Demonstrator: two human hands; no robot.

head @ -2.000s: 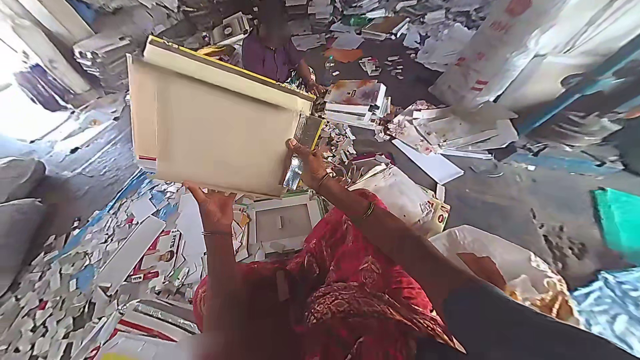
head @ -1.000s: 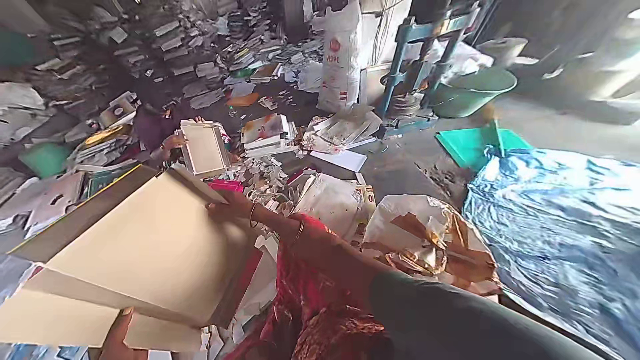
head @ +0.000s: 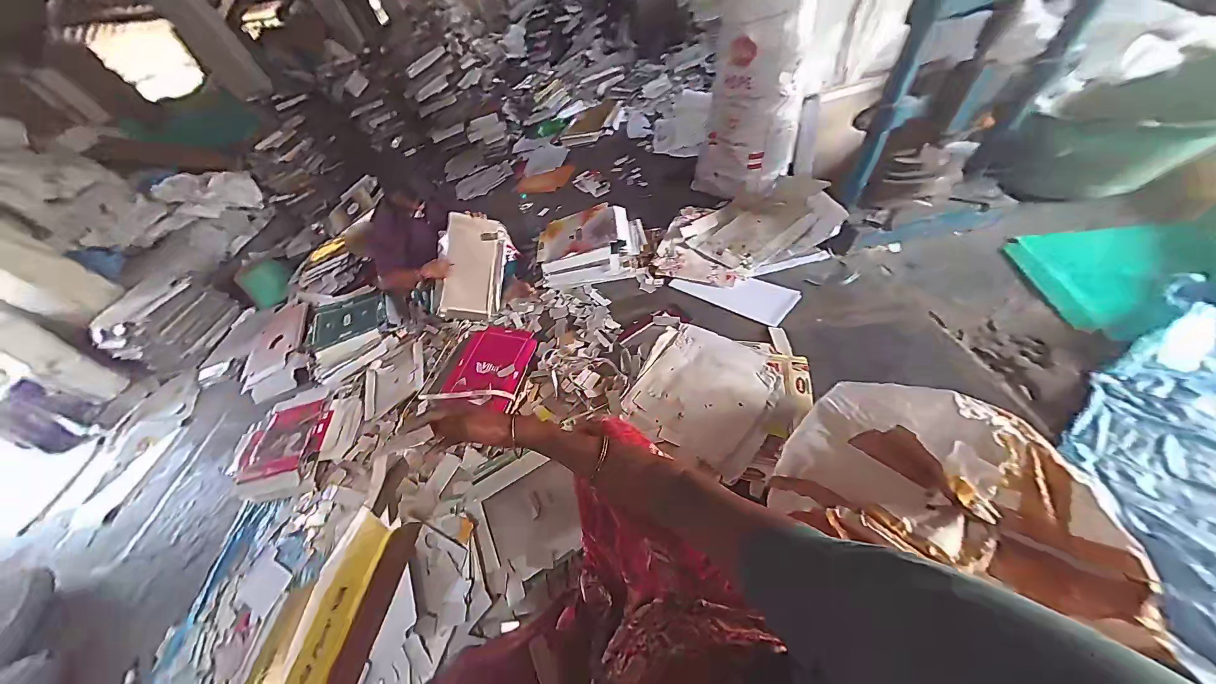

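My right hand (head: 465,423) reaches out over the scrap paper, just below a magenta cover (head: 489,366) that bears writing. Blur hides whether its fingers touch the cover or the scraps around it. My left hand is out of sight. At the lower left, a yellow-edged board or book (head: 342,598) with a brown side stands tilted over the paper pieces. Right of my hand lies a worn white stack (head: 703,394). Below it, a grey-white cover (head: 532,513) rests among loose strips.
Across the pile another person (head: 404,237) holds a cream board (head: 472,266). A sack of brown paper scraps (head: 959,503) is at the right, with blue sheeting (head: 1154,408) beyond. A white printed sack (head: 755,104) stands behind; paper stacks (head: 347,328) surround the left side.
The large cream boards that both my hands held are no longer in them. My right hand now reaches over the pile, and my left hand has left the view. The view has swung.
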